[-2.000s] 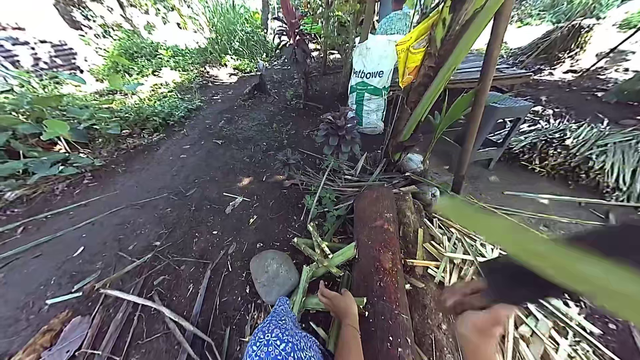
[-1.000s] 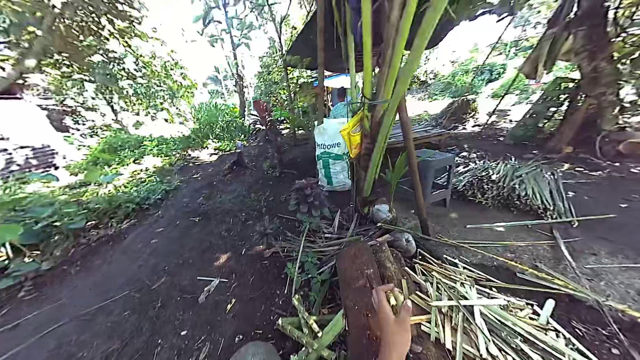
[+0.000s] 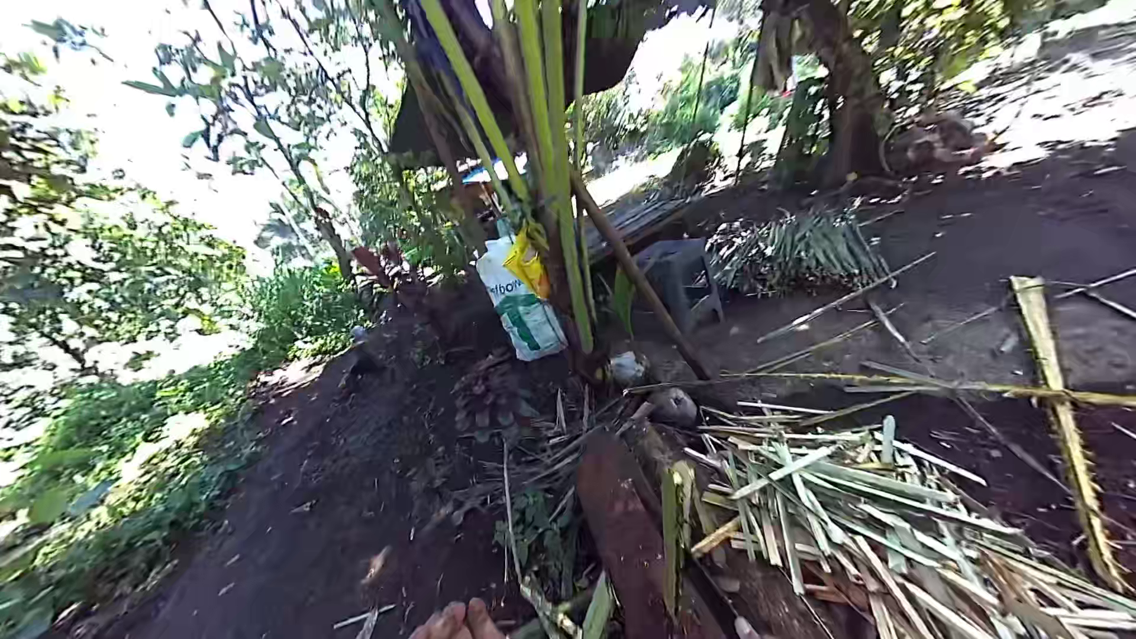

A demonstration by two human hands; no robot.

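Observation:
At the bottom edge, fingertips of my left hand [image 3: 457, 621] show left of a reddish-brown log [image 3: 626, 532]; the palm is out of frame. A short green-yellow piece of palm stalk [image 3: 676, 532] lies along the log's right side. Just right of it runs a dark narrow strip [image 3: 706, 590], perhaps a blade, and a fingertip of my right hand [image 3: 744, 628] shows at its lower end. What that hand holds is hidden. More green stalk pieces [image 3: 599, 608] lie between the left hand and the log. A large pile of split stalk strips [image 3: 825, 506] lies to the right.
Beyond the log are husked coconuts [image 3: 674, 406], a leaning wooden pole [image 3: 643, 280], upright green fronds [image 3: 555, 133] and a white-green sack [image 3: 524, 311]. A grey plastic stool [image 3: 683, 280] and bundled leaves [image 3: 799, 253] stand behind. A spiny stalk [image 3: 1065, 435] lies at right.
A hand that was over the log one second ago is no longer there. Fingertips now show lower left, and a stalk piece is at the log's right side. The view has swung upward.

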